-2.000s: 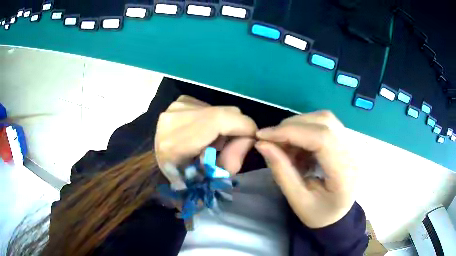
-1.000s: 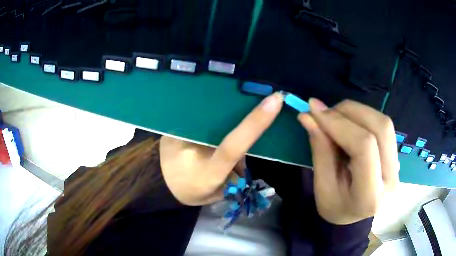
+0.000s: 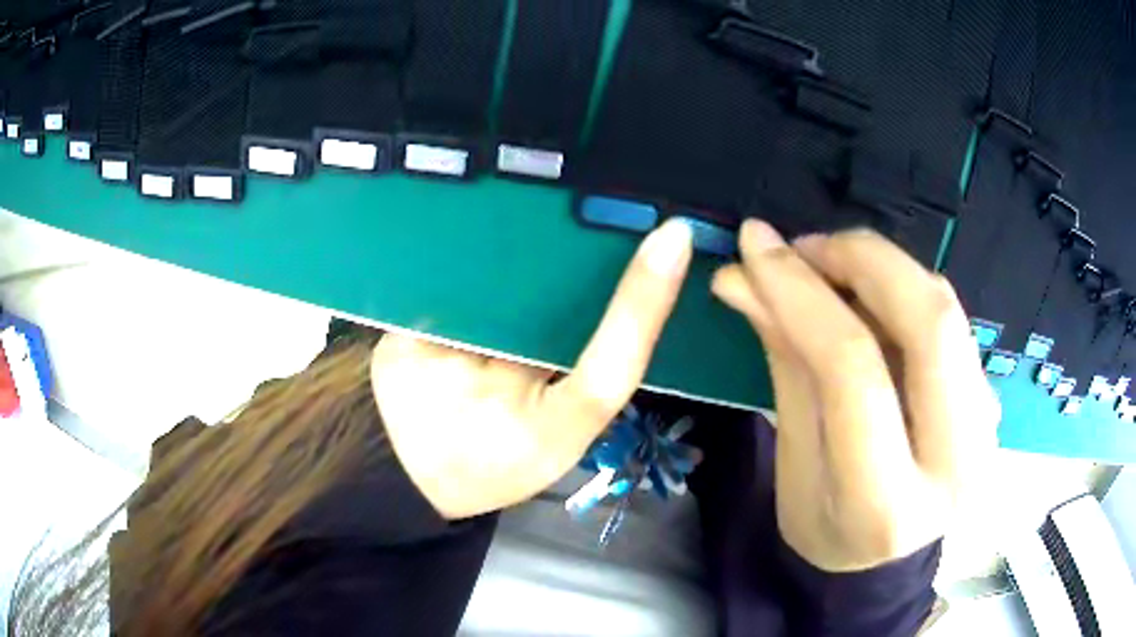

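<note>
Black mesh straps (image 3: 698, 131) lie side by side on the green mat (image 3: 498, 268), their clasp ends in a staggered row. A blue film tab (image 3: 706, 234) lies in one clasp window. My left hand (image 3: 536, 404) has its index fingertip on the tab's left end. My right hand (image 3: 860, 386) has its index fingertip at the tab's right end, its thumb just below; its other fingers are curled. The clasp to the left also shows blue film (image 3: 619, 212). A spiky bunch of blue and white film tabs (image 3: 642, 460) is at my left hand, below the mat edge; what holds it is hidden.
Farther left, clasp windows (image 3: 348, 153) are white or silvery. More blue and white windows (image 3: 1000, 362) are right of my right hand. Thin raised strap bars (image 3: 766, 44) stand farther back. A red and blue item (image 3: 23, 367) is far left, a white object (image 3: 1074, 566) lower right.
Both hands rose from below the mat edge to the clasp row. The blue film, held between the right fingers a second ago, now lies in the clasp window under the fingertips.
</note>
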